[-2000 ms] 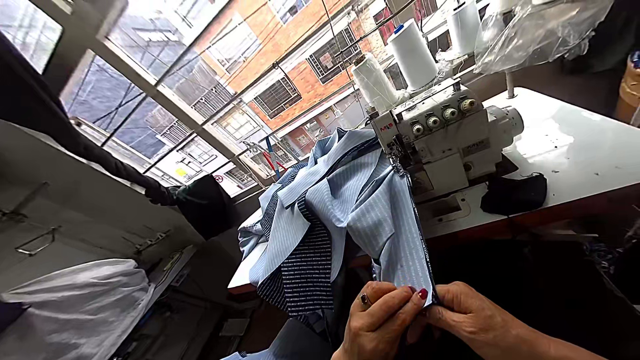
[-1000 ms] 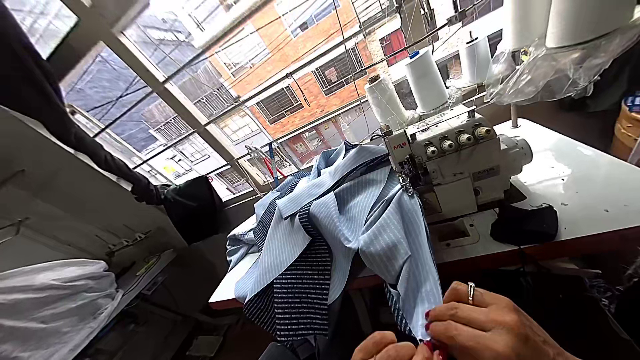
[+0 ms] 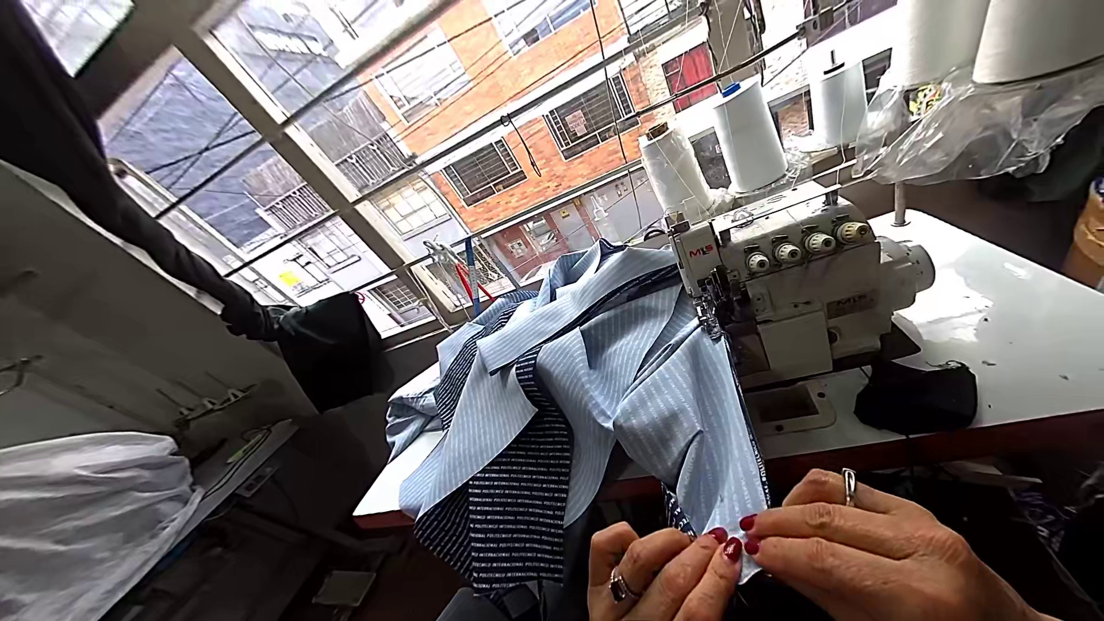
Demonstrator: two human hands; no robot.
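Note:
A light blue striped garment piece (image 3: 664, 397) with dark, printed trim runs from under the presser foot of a white overlock sewing machine (image 3: 776, 267) down to my hands. My left hand (image 3: 660, 573) pinches its lower corner between thumb and fingers. Close beside it, my right hand (image 3: 862, 543) grips the same corner by the edge. Dark striped fabric with printed writing (image 3: 522, 500) hangs over the table's front edge, left of my hands. The rest of the cloth lies heaped on the table to the left of the machine.
White thread cones (image 3: 749, 138) stand behind the machine, some by a clear plastic bag (image 3: 992, 129). A black cloth item (image 3: 916, 397) lies on the white table (image 3: 1018, 328), right of the needle area. White cloth (image 3: 86, 517) is piled at the far left, below a barred window.
Both hands remain at the fabric's lower end. They first moved lower in the view, the left hand partly out of frame, and now show higher again. The garment still runs to the machine.

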